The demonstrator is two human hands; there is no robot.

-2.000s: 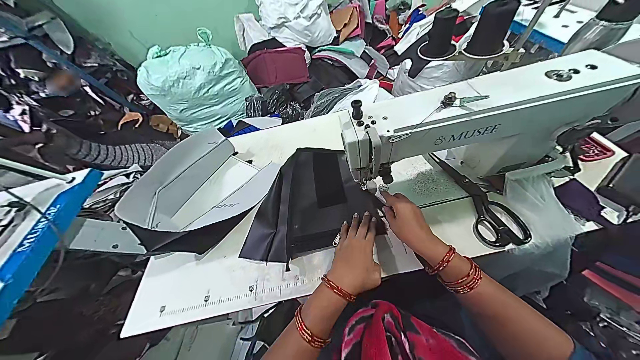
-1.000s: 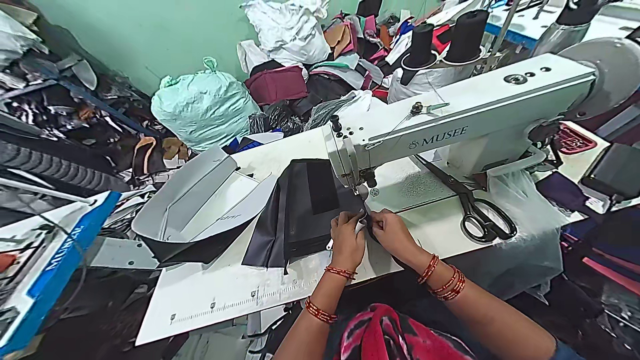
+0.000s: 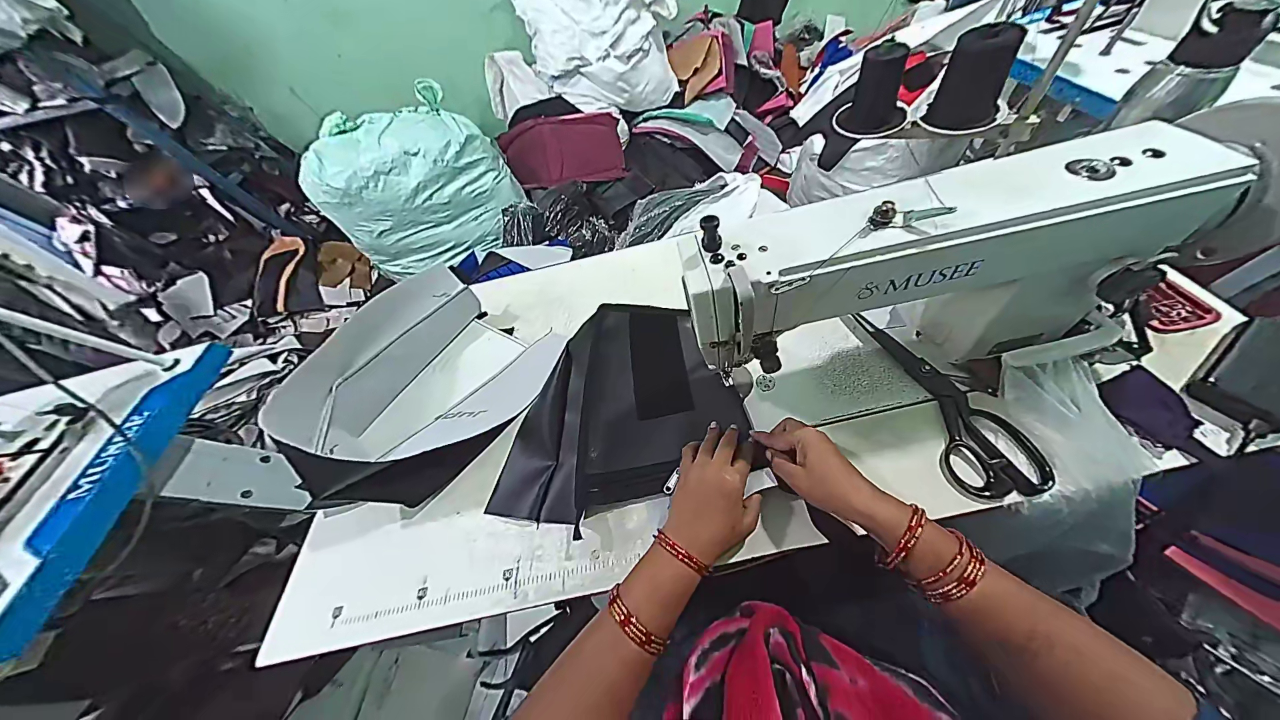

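Note:
A dark fabric piece (image 3: pixel 635 400) with a darker rectangular patch lies on the sewing machine table, its right edge by the presser foot and needle (image 3: pixel 728 378) of a white Musee sewing machine (image 3: pixel 960 240). My left hand (image 3: pixel 708 500) lies on the near right part of the fabric with fingers spread, beside a zipper pull (image 3: pixel 671 482). Just right of it, my right hand (image 3: pixel 815 465) pinches the edge of the dark material between thumb and fingers. Black-handled scissors (image 3: pixel 985 455) rest on the table right of my right hand.
A curved grey and black panel (image 3: pixel 370 380) stands on the left of the table (image 3: pixel 400 600), which bears a printed ruler. Behind are a pale green bag (image 3: pixel 405 185), fabric scraps (image 3: pixel 565 148) and black thread cones (image 3: pixel 975 75). A blue-edged table (image 3: pixel 130 490) is at far left.
My left hand, closer to the needle and bunched at the fabric edge one second ago, now lies flatter and nearer me. My right hand stays at the edge.

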